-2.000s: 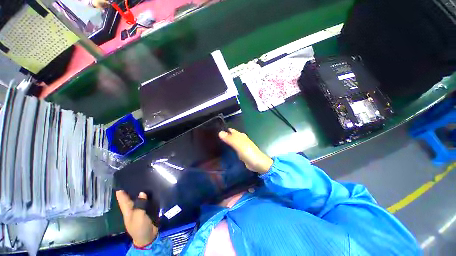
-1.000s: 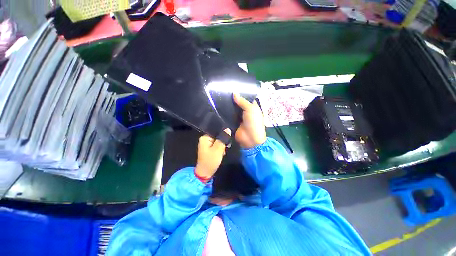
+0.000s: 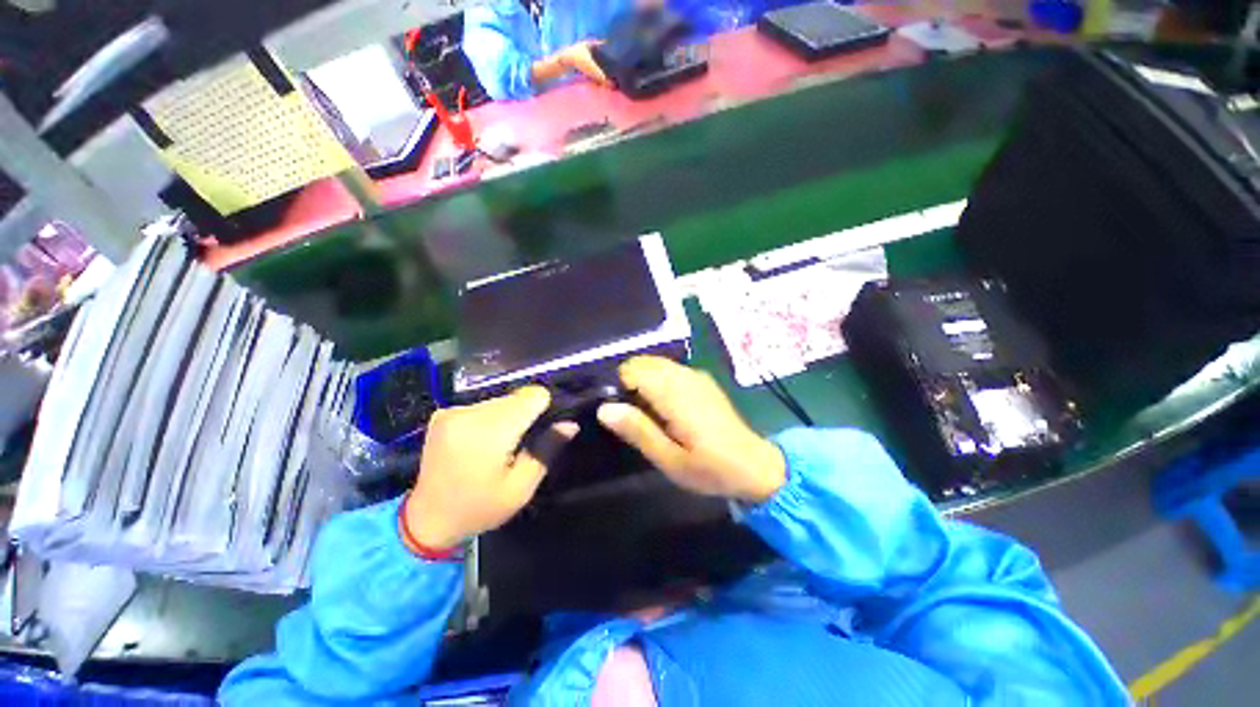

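My left hand (image 3: 477, 467) and my right hand (image 3: 694, 431) are close together, fingertips and thumbs pinching a small black part (image 3: 586, 401). It is dark and partly hidden, so I cannot tell whether it is separate or the edge of a panel. A black panel or housing (image 3: 629, 546) lies flat below my hands at the bench's near edge. Just beyond, a dark panel (image 3: 567, 315) rests on a white sheet on a stack.
An interleaved panel stack (image 3: 180, 428) leans at left, beside a blue bin of black bits (image 3: 398, 395). At right are a sheet with red dots (image 3: 795, 315), an open black device (image 3: 974, 366) and a tall black stack (image 3: 1105, 207). A person's hand (image 3: 569, 62) shows across the bench.
The glossy panel with the white label, held raised and tilted before, is no longer in my hands. My hands have moved to a small black part. The stack beyond is uncovered.
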